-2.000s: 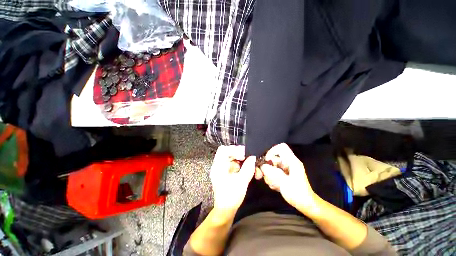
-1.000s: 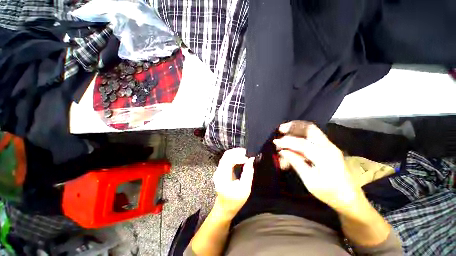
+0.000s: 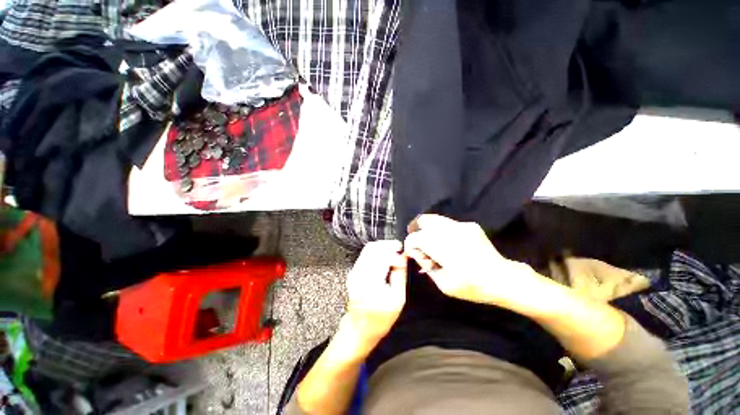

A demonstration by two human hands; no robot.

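Observation:
A black garment [image 3: 430, 121] with black-and-white plaid lining [image 3: 369, 162] hangs over the table edge into my lap. My left hand [image 3: 378, 280] pinches the garment's front edge at its lower end, just below the table edge. My right hand [image 3: 454, 258] is beside it, its fingertips together and meeting the left fingertips at the cloth edge. A small dark thing shows by the right fingers; I cannot tell what it is. Any button, needle or thread at the fingertips is hidden or too small to see.
Dark buttons [image 3: 212, 139] lie in a pile on a red plaid cloth [image 3: 272, 138] at left, beside a clear plastic bag [image 3: 235, 61]. The white table [image 3: 316, 182] bears dark garments [image 3: 65, 138] at far left. A red stool [image 3: 162, 316] stands below. A beige cloth [image 3: 604, 275] is at right.
My right hand was at the cloth edge, then moved up and right with fingers spread, and is now back against the left fingertips. My left hand has stayed at the edge.

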